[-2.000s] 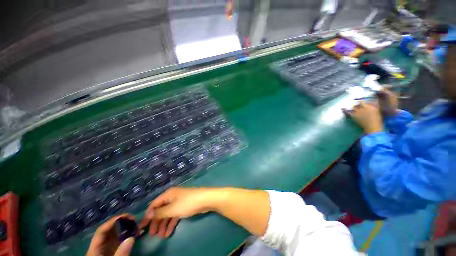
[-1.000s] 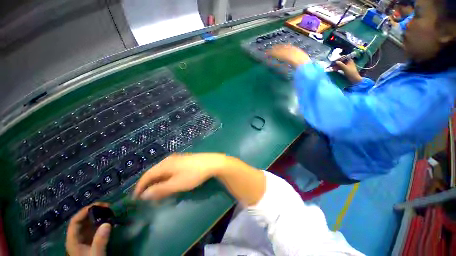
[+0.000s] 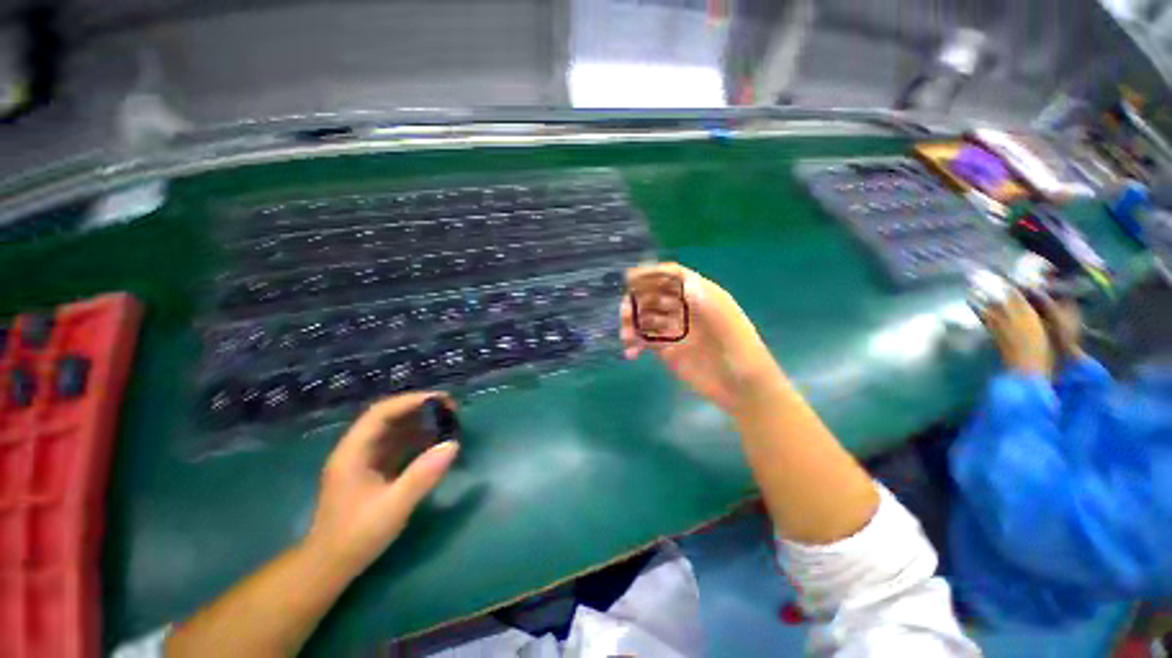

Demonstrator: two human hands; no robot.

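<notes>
My left hand (image 3: 366, 482) holds a small black device unit (image 3: 438, 420) between thumb and fingers, above the green mat in front of the clear tray. My right hand (image 3: 688, 328) is raised to the right of the tray and holds a thin black open frame (image 3: 661, 337) at its fingers. The clear tray (image 3: 604, 381) lies flat with rows of pockets full of black units. The picture is blurred, so the exact finger contact on the frame cannot be told.
A red tray (image 3: 113, 373) with a few black units stands at the left. A grey-looking tray (image 3: 900, 231) lies at the right, near a co-worker's hands (image 3: 1022, 328) and blue sleeves. A metal rail (image 3: 488, 129) runs along the bench's back edge.
The view has swung left, bringing the red tray in. My right hand has moved away from my left hand and now holds the frame, which lay on the mat a second ago. My left hand keeps the unit.
</notes>
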